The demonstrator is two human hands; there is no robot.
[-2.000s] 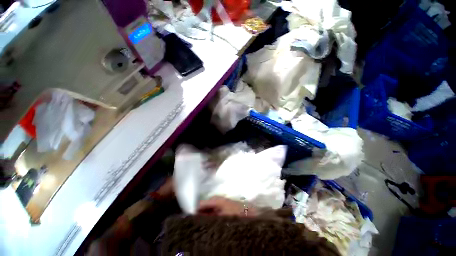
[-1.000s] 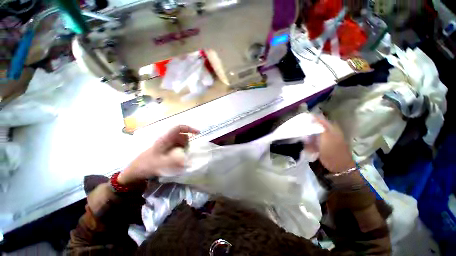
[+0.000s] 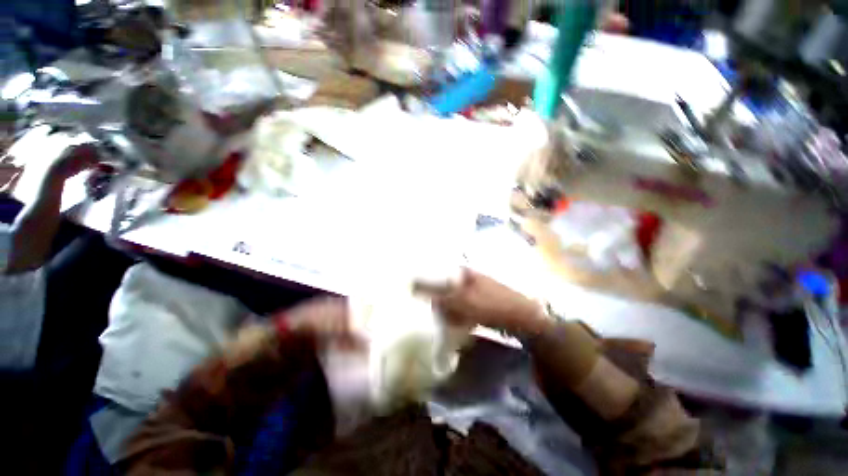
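Observation:
A white-cream cloth (image 3: 404,349) hangs between my hands at the table's front edge, blurred. My left hand (image 3: 325,323) is at its left side and is blurred, with the fingers on the cloth. My right hand (image 3: 479,302) grips the cloth's upper right part. The off-white sewing machine (image 3: 744,223) stands to the right, tilted in view. White scraps (image 3: 600,232) lie under its arm beside a red bit. The fabric's exact shape is lost in glare and blur.
The white table (image 3: 400,200) is strongly overexposed. At the left are another person's arm (image 3: 42,218), orange-red loops (image 3: 205,191) and a white cloth bundle (image 3: 158,335) below the table. A green cone (image 3: 563,60) and a blue paddle shape (image 3: 462,91) are at the top. A black flat object (image 3: 790,337) lies right.
The view has swung left, so the machine now shows further right and the neighbour's arm has appeared. My hands are closer together, and the cloth between them is bunched and hanging instead of spread wide.

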